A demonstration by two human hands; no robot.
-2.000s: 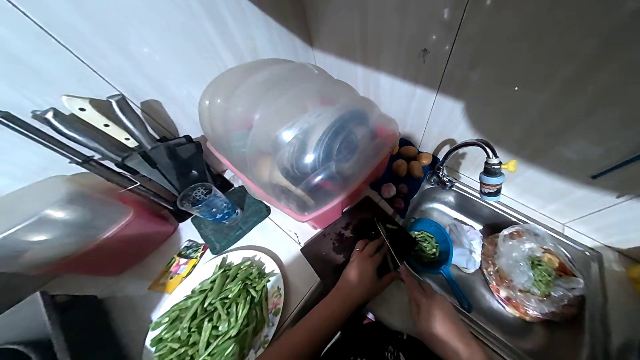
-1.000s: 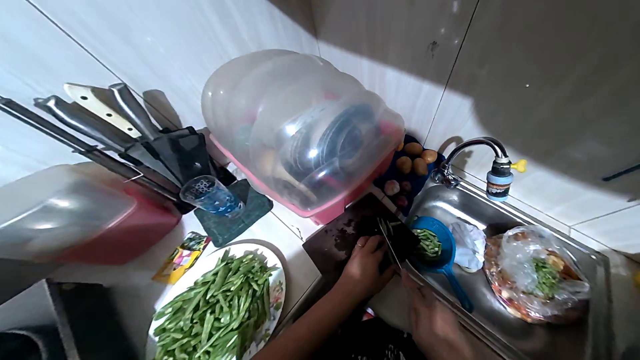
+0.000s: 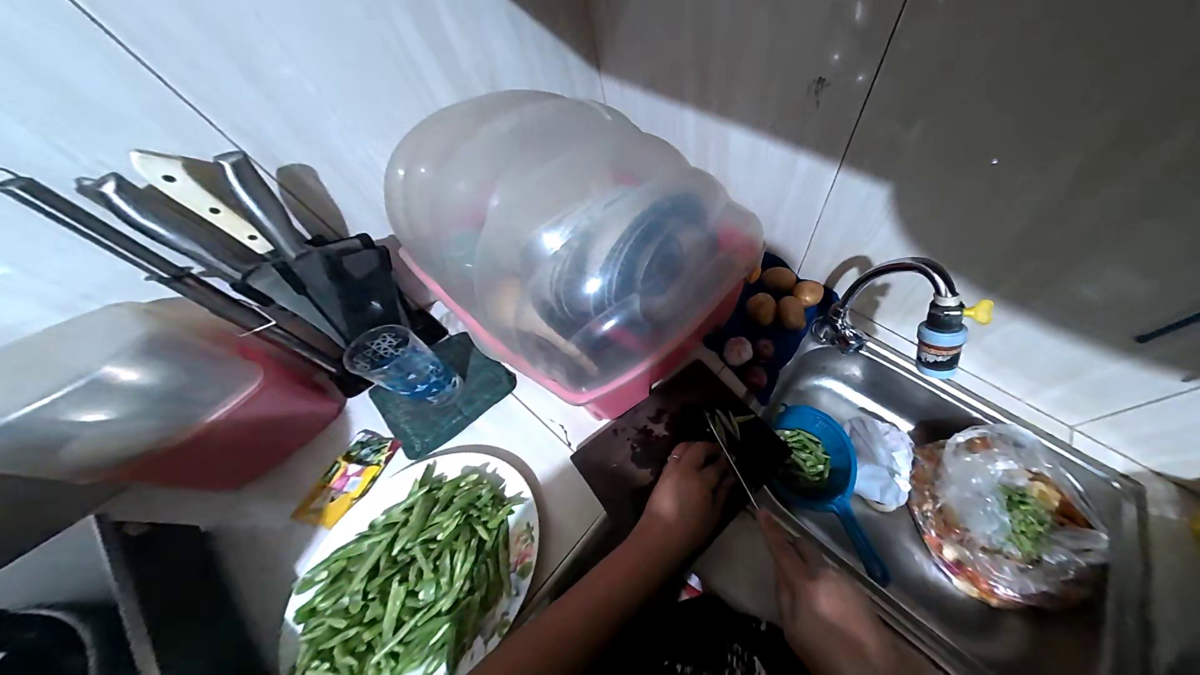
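A dark cutting board (image 3: 637, 450) lies between the pink dish container and the sink. My left hand (image 3: 692, 483), with a ring on one finger, rests on the board beside the knife; whether it pinches a bean is hidden. My right hand (image 3: 806, 581) holds a kitchen knife (image 3: 733, 459), its blade angled across the board. Thin green bean slices (image 3: 725, 424) lie by the blade tip. Right of the board, a blue strainer with a handle (image 3: 839, 469) holds cut green beans (image 3: 804, 457). At the lower left, a floral-rimmed plate (image 3: 527, 539) bears a heap of sliced green beans (image 3: 408, 572).
A steel sink (image 3: 1120, 562) with a faucet (image 3: 900, 267) holds a plastic-covered plate of food (image 3: 1008, 516) and a crumpled plastic bag (image 3: 879, 459). Behind the board stands a lidded dish container (image 3: 572, 244). Left are a knife block (image 3: 356, 281), a glass (image 3: 403, 364) and a seasoning packet (image 3: 347, 478).
Green bean slices now show on the board near the knife tip. My left hand stays on the board and my right hand keeps its hold on the knife.
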